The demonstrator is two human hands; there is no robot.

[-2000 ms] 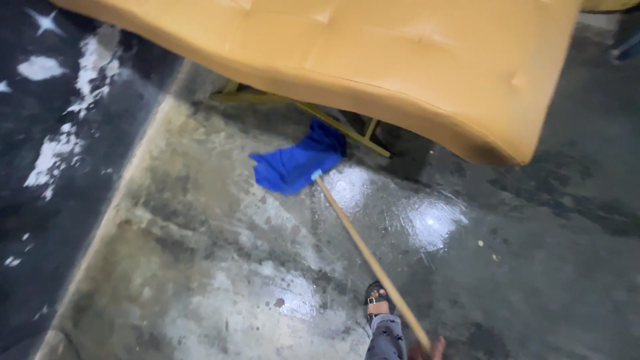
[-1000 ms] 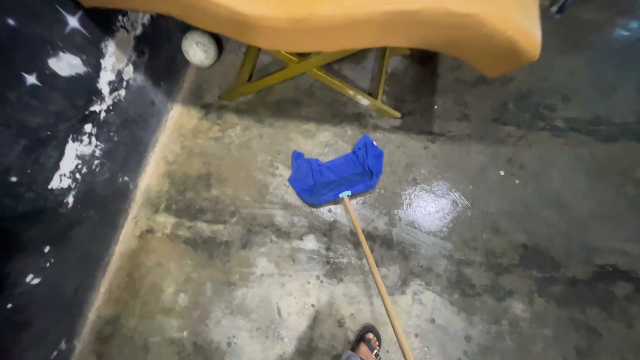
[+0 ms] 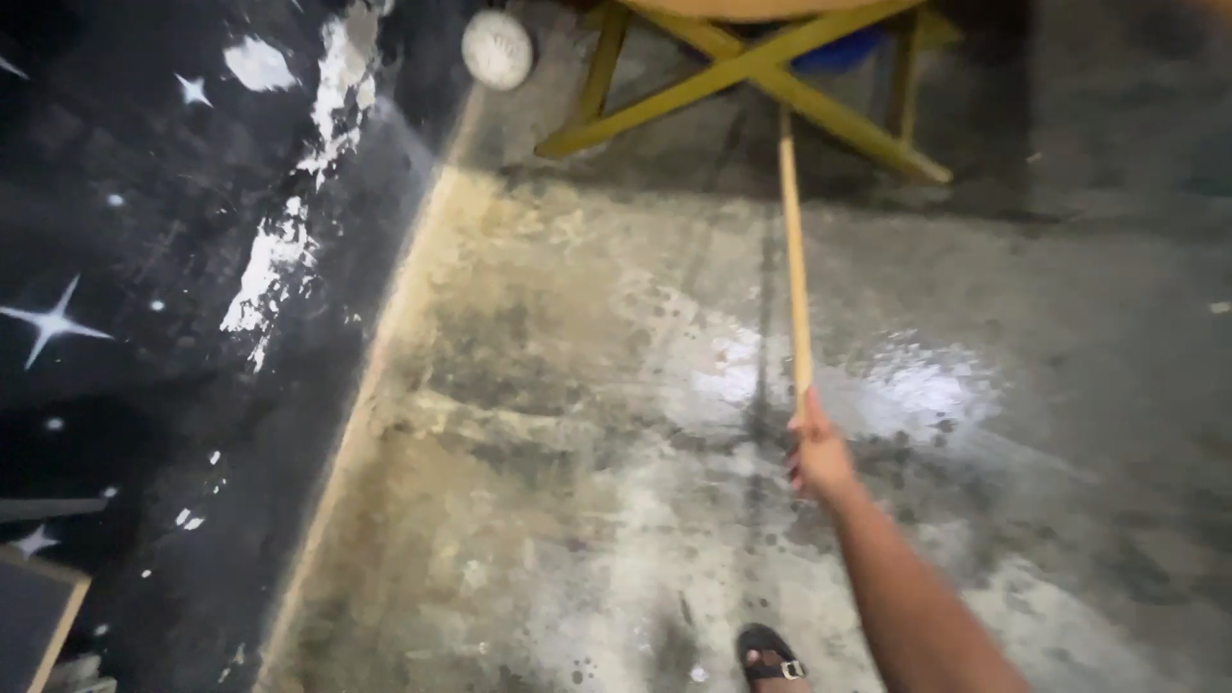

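My right hand (image 3: 816, 452), at the end of my outstretched arm, grips the lower end of a wooden mop handle (image 3: 795, 260). From there the handle runs up and away, passing under a yellow wooden crossed-leg frame (image 3: 756, 69). Behind the frame's bars part of a blue cloth (image 3: 839, 52) shows; the rest of it is hidden. My left hand is out of view.
A dark painted wall (image 3: 173, 404) with white stars and peeling patches runs along the left. A whitish ball (image 3: 497, 50) lies beside its base. My sandalled foot (image 3: 768, 654) is on the stained concrete floor (image 3: 577, 500), which has shiny spots. A framed panel (image 3: 38, 621) stands lower left.
The blue cloth on the mop has moved from the open floor to beneath the yellow frame. My right arm has come into view, stretched forward.
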